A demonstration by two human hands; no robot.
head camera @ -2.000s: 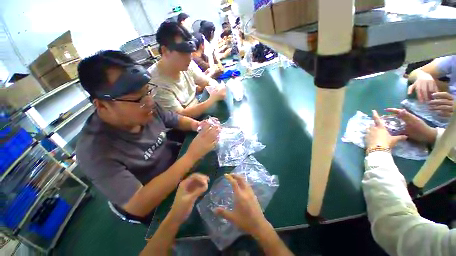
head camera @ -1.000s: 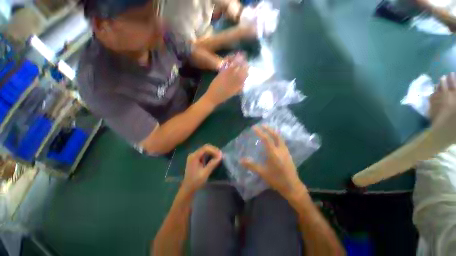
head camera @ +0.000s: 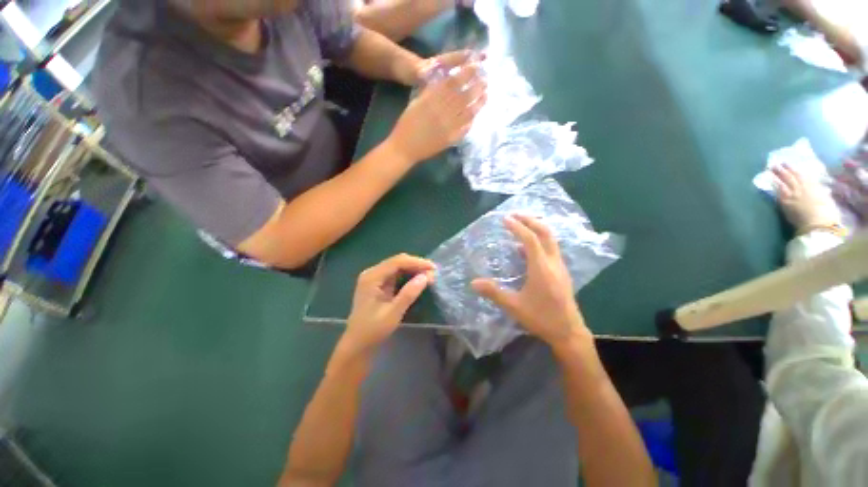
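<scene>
A clear plastic bag (head camera: 466, 309) lies at the bench's front edge, its lower corner hanging past the edge. Round outlines show in it. My left hand (head camera: 385, 297) pinches the bag's left corner between thumb and fingertips. My right hand (head camera: 538, 285) rests on the bag with thumb and fingers spread; whether it grips any film I cannot tell. Another clear bag (head camera: 562, 204) lies under or against it, towards the back right. A further crinkled bag with a round outline (head camera: 519, 154) lies beyond.
A person in a grey shirt (head camera: 214, 124) works close on my left, with a forearm over the green bench (head camera: 666, 171). At right are a cream pipe (head camera: 780, 290) with a black joint and another person's hand (head camera: 804, 200) on a bag. A shelf rack stands far left.
The view has tilted down and turned, so my lap shows and the upright has shifted right. My left hand stays at the bag's corner and my right hand stays spread over it.
</scene>
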